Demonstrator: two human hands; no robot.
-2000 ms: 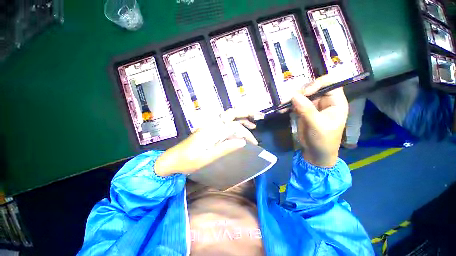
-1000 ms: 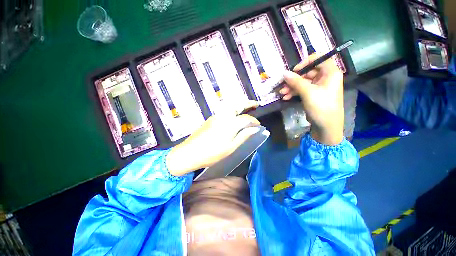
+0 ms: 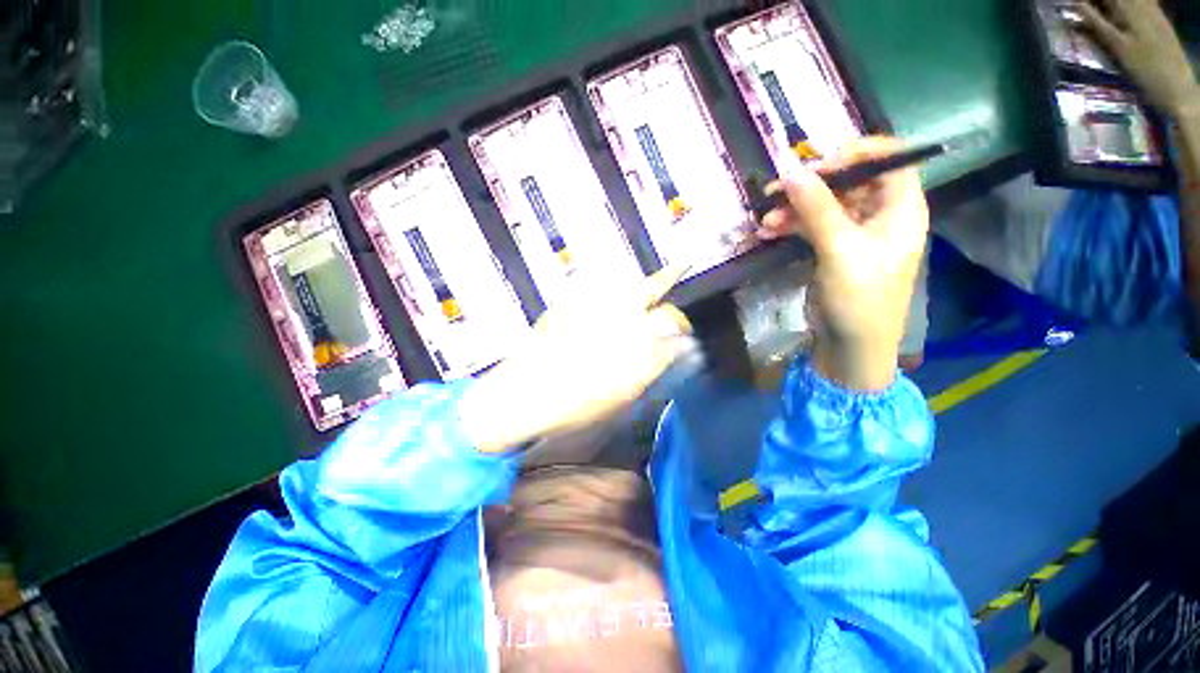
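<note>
Several phone frames with pinkish-red edges, one of them the middle frame (image 3: 540,197), lie in a row in a black foam tray (image 3: 459,167). My right hand (image 3: 858,250) holds black tweezers (image 3: 884,164) like a pen. Their tip is near the lower right corner of the fourth frame from the left. My left hand (image 3: 579,362) is at the tray's front edge, its index finger pointing at that frame's lower end. It holds a grey sheet (image 3: 579,444), mostly hidden under the hand and blurred.
A clear plastic cup (image 3: 246,92) with whitish parts and a loose pile of parts (image 3: 399,26) are behind the tray. Another tray (image 3: 1049,158) is at right, with another person's hand (image 3: 1142,46) over it. Clear trays lie at far left.
The view has shifted, so the tray sits further left. The sheet under my left hand has swung mostly out of sight. Another person's hand has appeared over the right tray.
</note>
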